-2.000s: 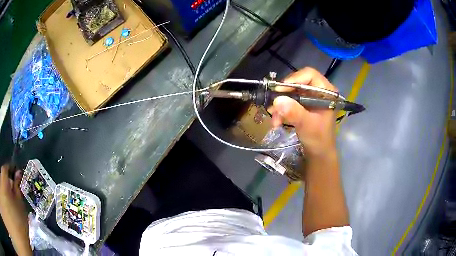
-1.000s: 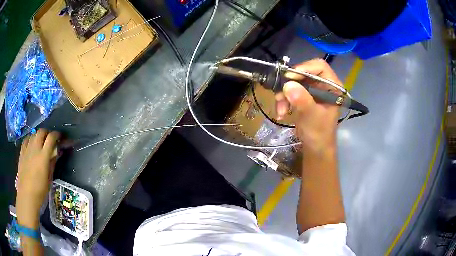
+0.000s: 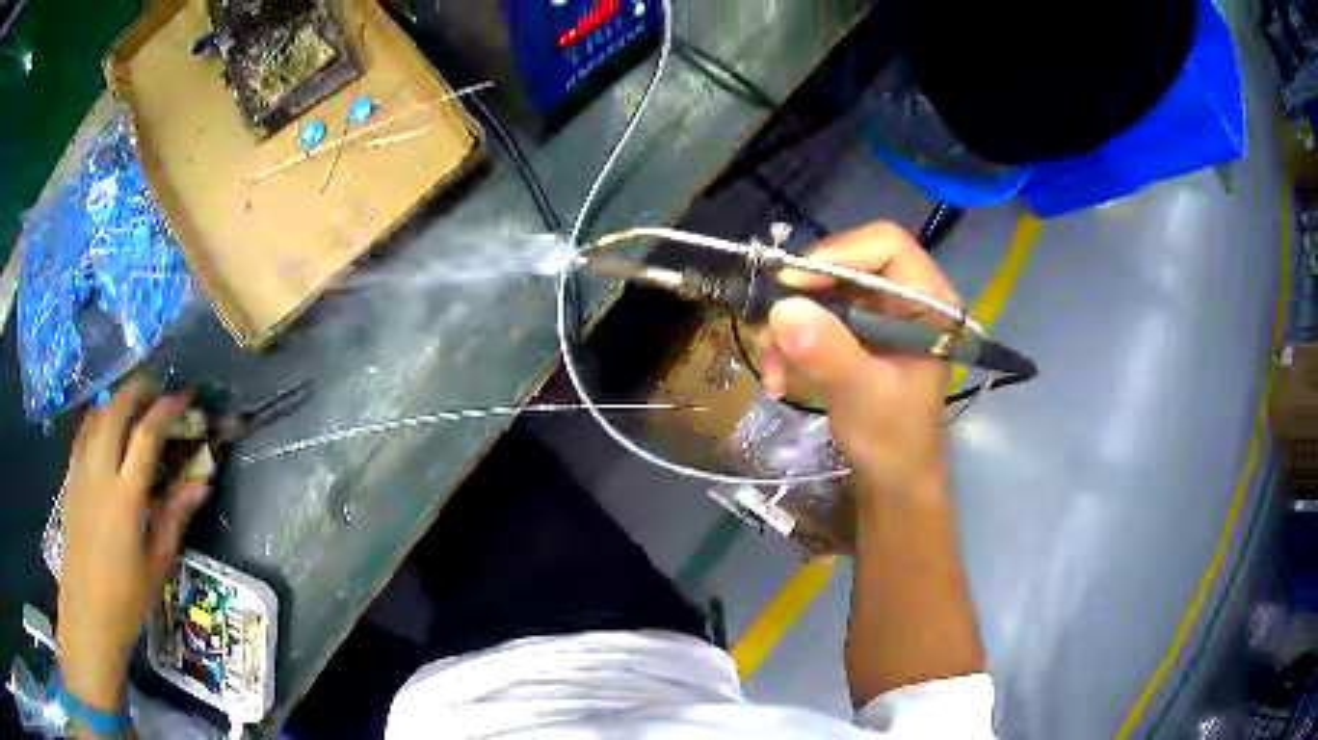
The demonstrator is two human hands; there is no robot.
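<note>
My right hand (image 3: 853, 362) holds the soldering iron (image 3: 867, 325), its tip pointing left over the bench edge, with smoke at the tip. My left hand (image 3: 119, 499) is at the far left, partly blurred, around the pale yellow handles of the cutters (image 3: 188, 445); their dark jaws point up and right. An open white power strip housing (image 3: 217, 636) with a circuit board and wires inside lies just below my left hand. A thin solder wire (image 3: 376, 429) lies across the bench and sticks out past its edge.
A cardboard tray (image 3: 239, 297) holds a dark tip cleaner (image 3: 289, 65) and two blue disc components (image 3: 337, 120). A bag of blue discs (image 3: 101, 275) lies left of it. The soldering station (image 3: 578, 51) stands at the back. A white feed tube (image 3: 636, 448) loops below the iron. A blue bin (image 3: 1156, 152) is at upper right.
My left hand has moved from the housings up the bench and now has the cutters. The solder wire that ran toward the blue bag now lies lower. Smoke now drifts left from the tip.
</note>
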